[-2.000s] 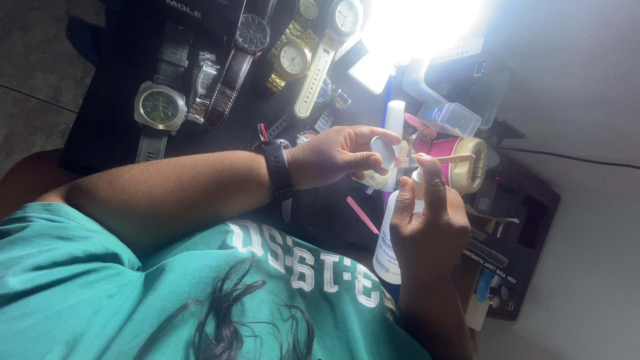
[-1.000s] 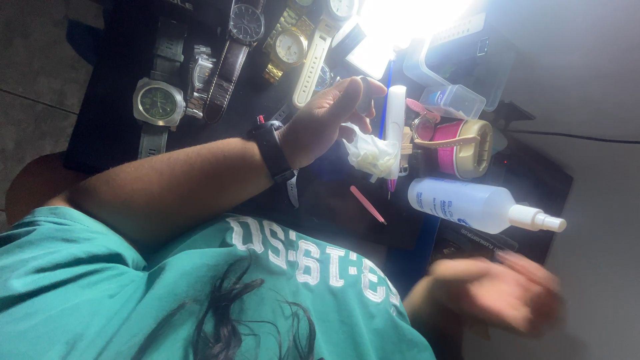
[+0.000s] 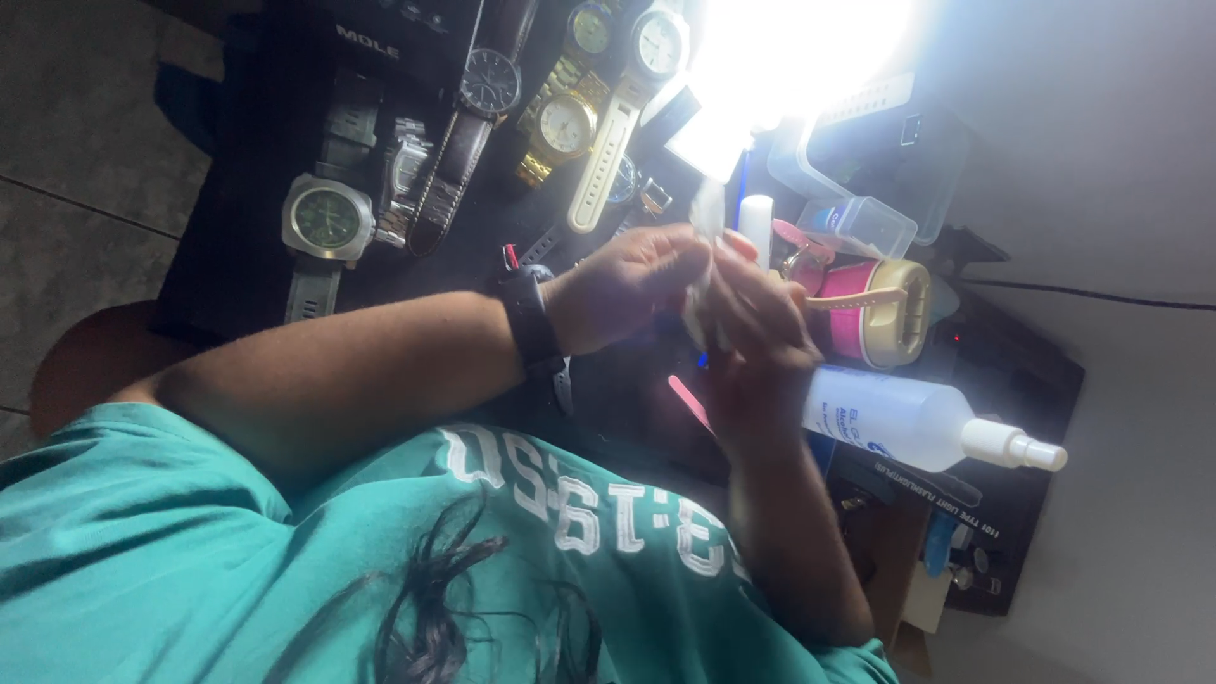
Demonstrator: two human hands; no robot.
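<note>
My left hand [image 3: 632,280], with a dark watch [image 3: 532,318] on its wrist, pinches a crumpled white tissue or thin cloth [image 3: 706,211]. Touching the same white piece from the right is my right hand [image 3: 765,318], slightly blurred. Fingers cover part of the piece, and whether something small is inside it cannot be seen. Close beside my right hand is a translucent spray bottle [image 3: 888,413] with a white nozzle. A pink stick-like tool [image 3: 689,401] lies below the hands. Just beyond them are a white cylinder [image 3: 756,228] and a pink container with a gold lid [image 3: 869,313].
Several wristwatches lie at the upper left, among them a green-dial watch [image 3: 326,217], a gold watch [image 3: 565,125] and one with a white strap [image 3: 605,166]. Clear plastic boxes [image 3: 860,226] are at the upper right, near a glaring lamp [image 3: 807,57]. A dark flashlight box [image 3: 936,489] bears writing.
Two seconds ago my right hand was at the spray bottle; one second ago it was blurred at the lower right, away from the bottle. It has since moved up to the white piece by my left hand.
</note>
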